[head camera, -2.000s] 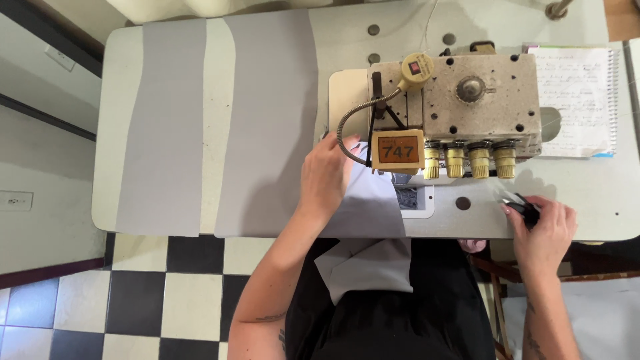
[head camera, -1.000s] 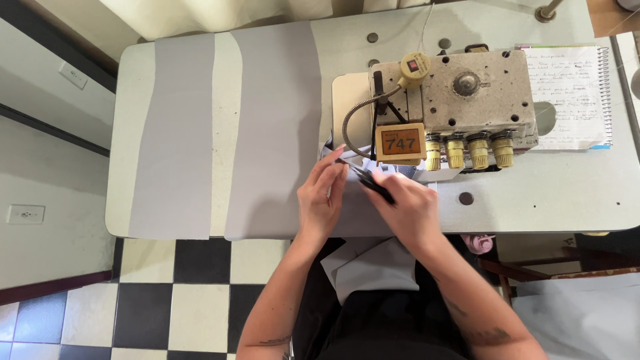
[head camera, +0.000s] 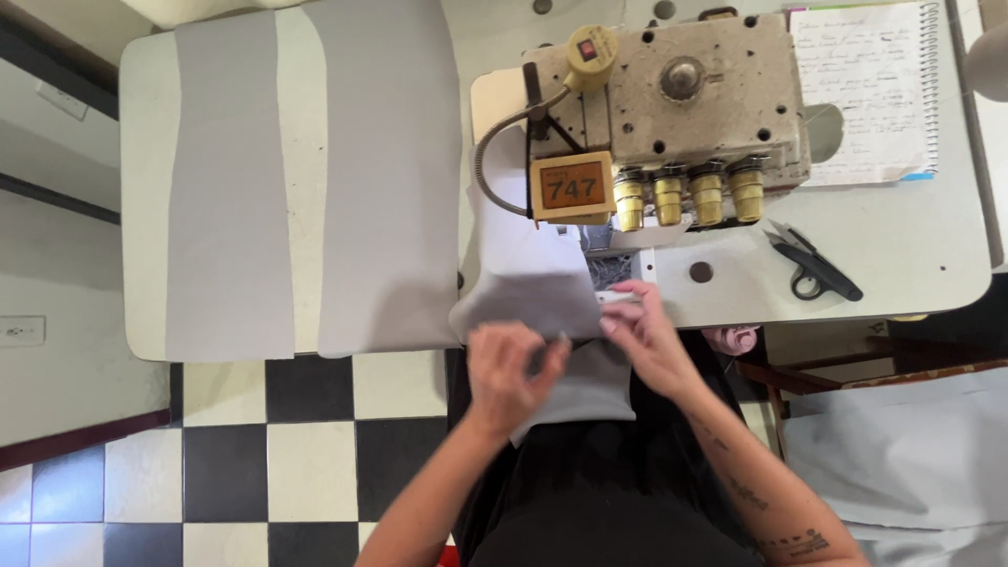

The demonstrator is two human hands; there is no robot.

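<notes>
A grey fabric piece point(head camera: 535, 291) runs from under the overlock sewing machine point(head camera: 701, 94) over the table's front edge, with more grey fabric on my lap. My left hand point(head camera: 512, 374) is over the fabric near that edge, blurred, its fingers curled; whether it pinches anything I cannot tell. My right hand point(head camera: 642, 339) is at the fabric's right edge, fingers bent beside a small white part; its hold is unclear too. Black-handled thread snips point(head camera: 815, 272) lie on the table, right of the machine's yellow tension knobs point(head camera: 668, 197).
Two grey fabric panels point(head camera: 390, 173) lie flat on the left of the white table point(head camera: 142, 197). A spiral notebook with handwriting point(head camera: 866, 94) is at the back right. Grey fabric point(head camera: 906, 457) covers a wooden chair at lower right.
The snips, in my right hand one second ago, now lie on the table at right. Both hands are now nearer the table's front edge, and more fabric shows in front of the machine.
</notes>
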